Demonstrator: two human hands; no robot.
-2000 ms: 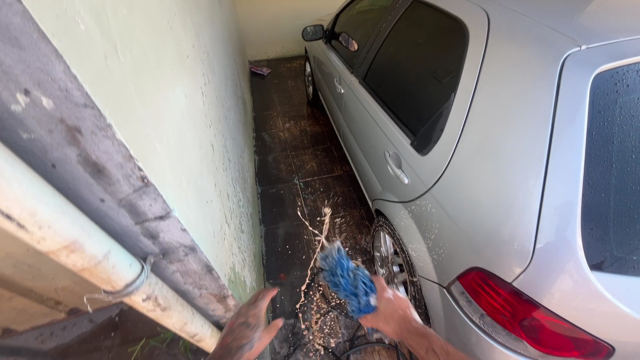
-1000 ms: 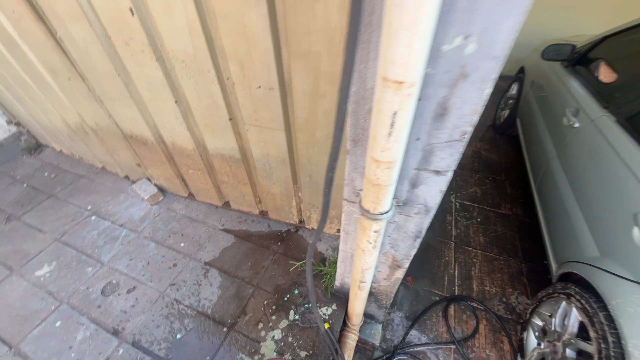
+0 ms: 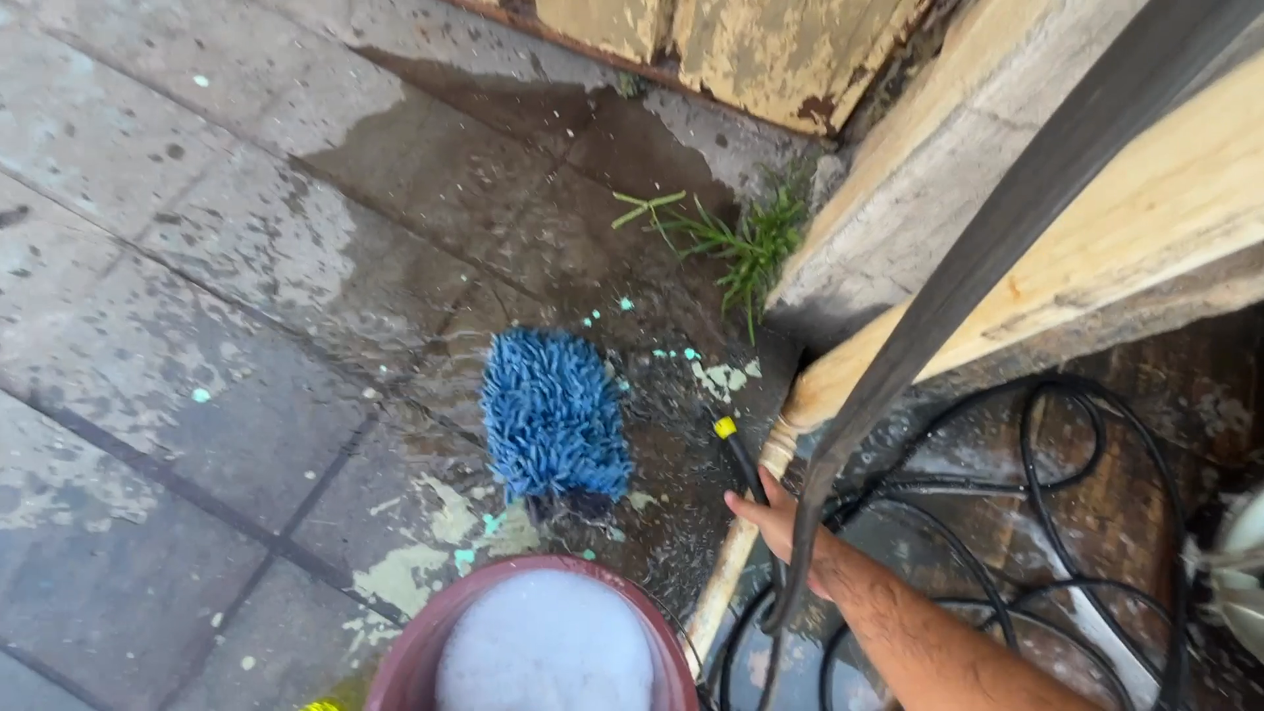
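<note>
My right hand (image 3: 785, 528) reaches in from the lower right, its fingers around a black wand (image 3: 743, 462) with a yellow tip, beside the foot of a pale pipe (image 3: 726, 583). Left of it, a blue chenille wash mitt (image 3: 556, 415) lies on the wet paving, its dark cuff toward a reddish bucket (image 3: 400, 657) of white suds at the bottom edge. A wide dark strap-like hose (image 3: 948, 267) hangs across the view in front of the pipe and partly over my right hand. My left hand is out of view.
Coils of black hose (image 3: 1032, 484) lie on wet flooring at the right. A tuft of grass (image 3: 760, 237) grows at the base of the wall post (image 3: 918, 148). The rusty lower edge of a yellow metal panel (image 3: 731, 49) is at the top. Something yellow (image 3: 321, 705) shows beside the bucket.
The view has swung from the car to the paving. Two seconds ago the blue mitt was at my right hand; now it lies on the ground and that hand holds the black wand.
</note>
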